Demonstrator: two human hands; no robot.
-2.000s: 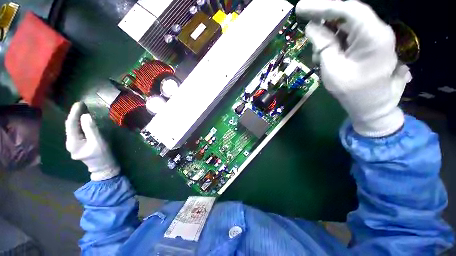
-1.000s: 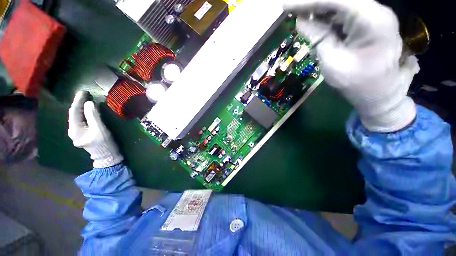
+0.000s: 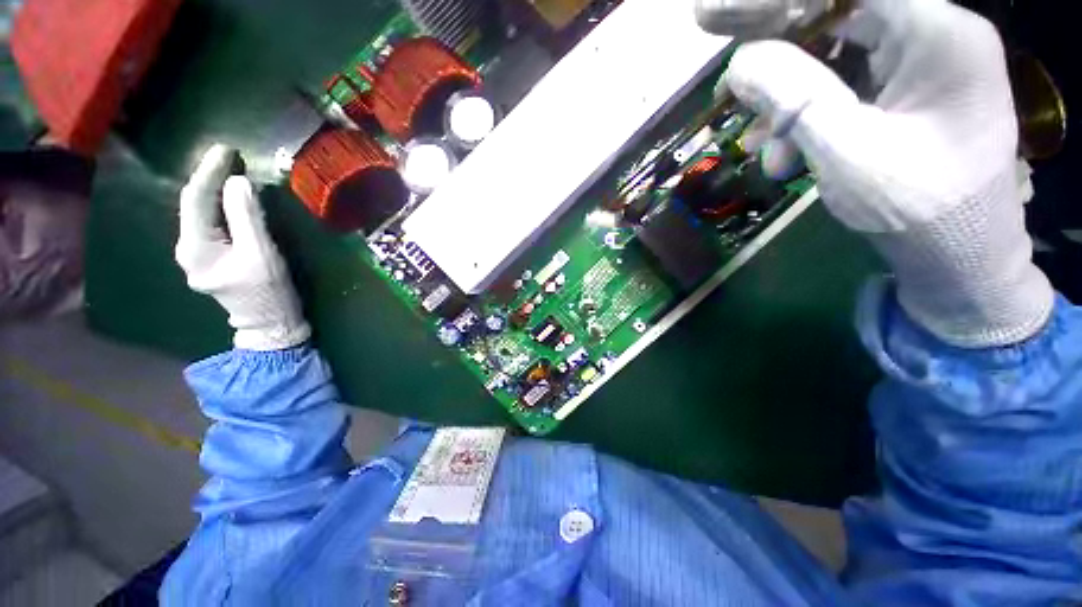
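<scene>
The green power supply board (image 3: 605,296) lies diagonally on the green mat, its top cut off by the frame. It carries a long white heatsink (image 3: 570,142), copper-red toroidal chokes (image 3: 347,178), round pale-topped capacitors (image 3: 471,119) and a dark flat block (image 3: 679,243). My gloved right hand (image 3: 914,154) is above the board's upper right, closed round a thin brown brush (image 3: 682,151). The brush is blurred and slants down-left; its pale tip is over the small parts beside the dark block. My gloved left hand (image 3: 243,255) is left of the chokes, fingers apart, empty, not touching the board.
A red block (image 3: 89,59) is at the upper left of the mat (image 3: 712,409). A brassy round cup (image 3: 1041,107) shows partly behind my right hand at the right. Floor with a yellow line (image 3: 101,403) shows at the lower left.
The board and mat have shifted down, then up and right in the view. My right hand is farther right, and the brush shows more clearly over the board. My left hand sits higher in view.
</scene>
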